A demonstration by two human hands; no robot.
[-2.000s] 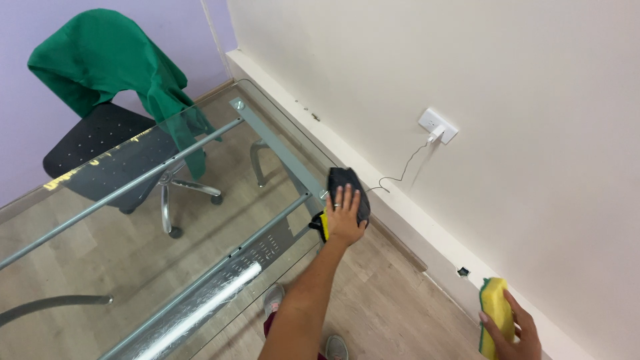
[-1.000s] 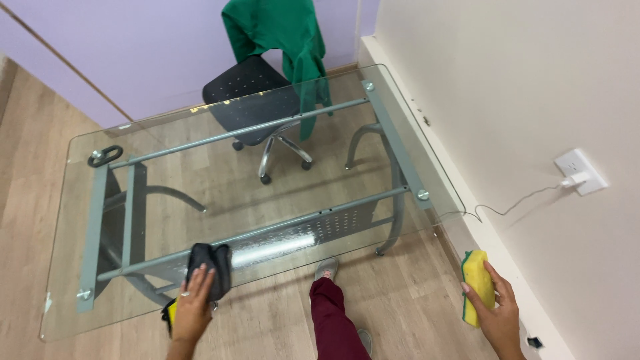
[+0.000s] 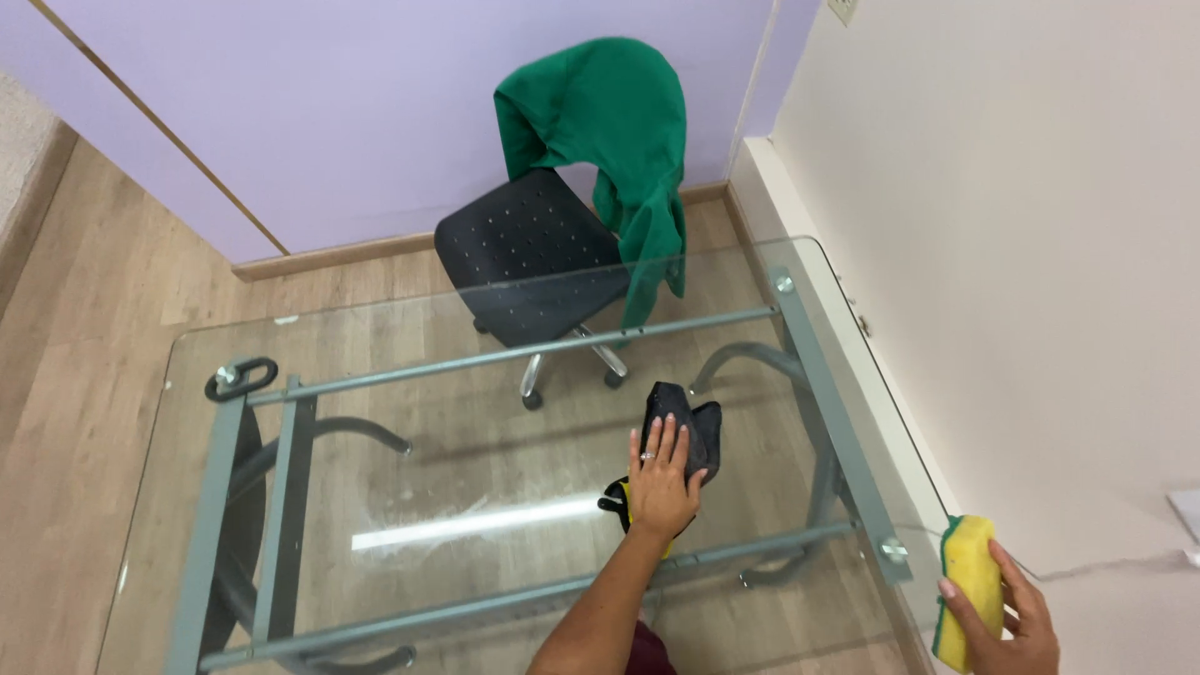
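Observation:
My left hand lies flat, fingers extended, on a dark grey cloth with black and yellow parts showing beside the wrist. The cloth rests on the glass tabletop, right of its middle. My right hand grips a yellow sponge with a green scouring side, between thumb and fingers, at the table's right edge near the wall. A bright light reflection crosses the glass left of my left hand.
A black perforated chair with a green garment over its back stands behind the table. A black oval ring is at the tabletop's left corner. A thin cable runs along the right wall.
My left hand and the cloth have moved from the glass's near left part, one second ago, to right of its middle. My right hand keeps hold of the sponge. The view has shifted.

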